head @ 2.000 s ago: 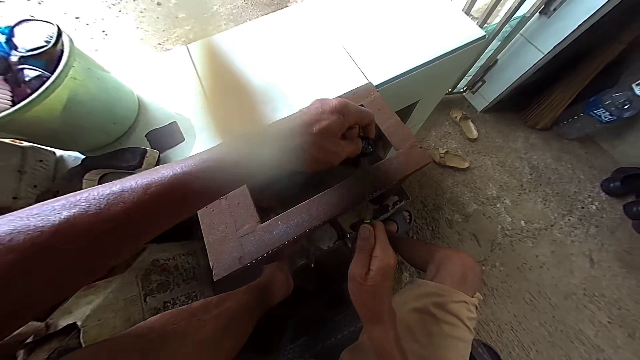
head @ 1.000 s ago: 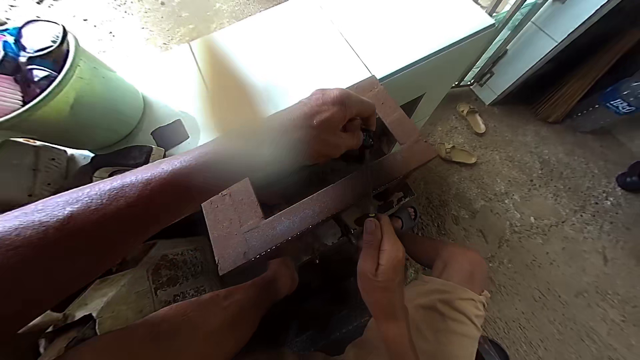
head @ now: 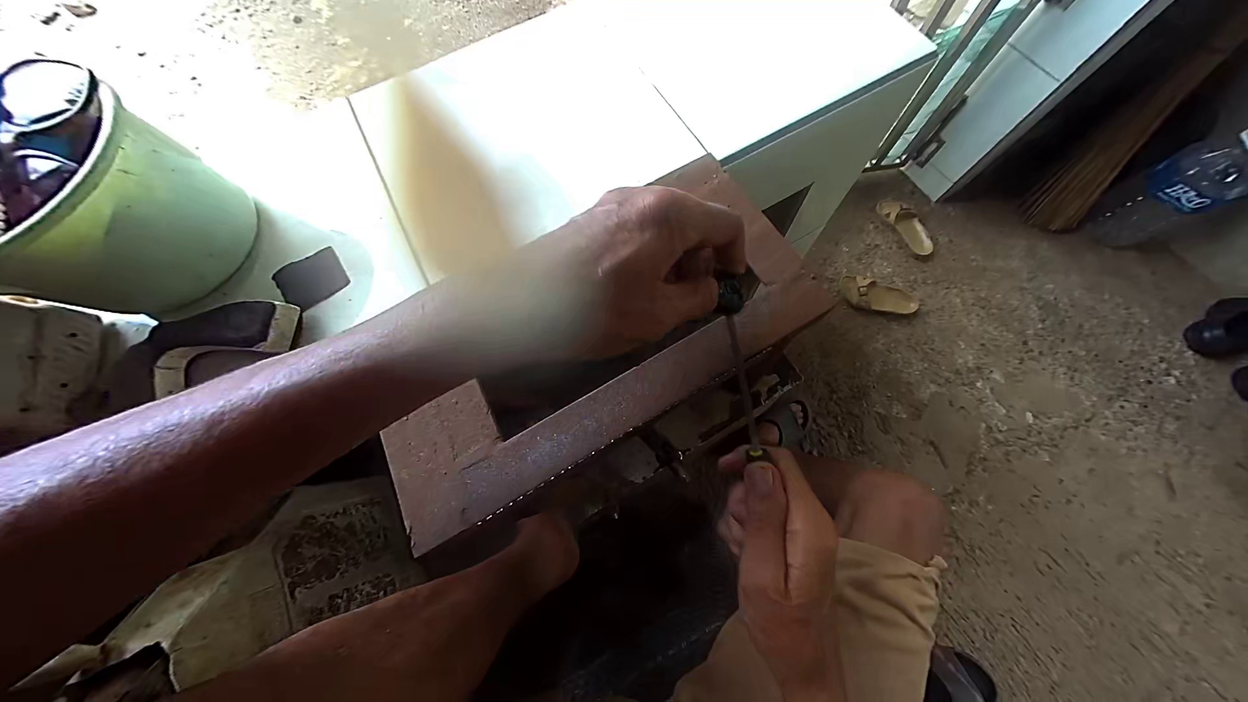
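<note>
A brown, flat-barred rectangular frame point(head: 614, 400) lies at a slant in front of me, against a white tiled bench point(head: 546, 117). My left hand point(head: 663, 263) reaches over its far side, its fingers closed on a small dark round part point(head: 730, 294). In my right hand point(head: 785, 556), below the near bar, is the handle of a screwdriver point(head: 743, 380); its thin shaft crosses that bar up to the dark part. Whether the tip touches the part cannot be told. Under the near bar sits a metal mechanism point(head: 682, 439), partly in shadow.
A green bucket point(head: 175, 205) with things inside stands at the left, near a dark flat piece point(head: 312, 278). A worn sack point(head: 322, 556) lies lower left. On the rough floor are tan sandals point(head: 880, 295); a plastic bottle point(head: 1185, 190) and a bundle of thin sticks point(head: 1102, 146) are at the right.
The screwdriver's shaft now shows across the near bar, where it was not visible in the earlier frames. My right hand has moved slightly away from the bar. The left hand stays at the dark part.
</note>
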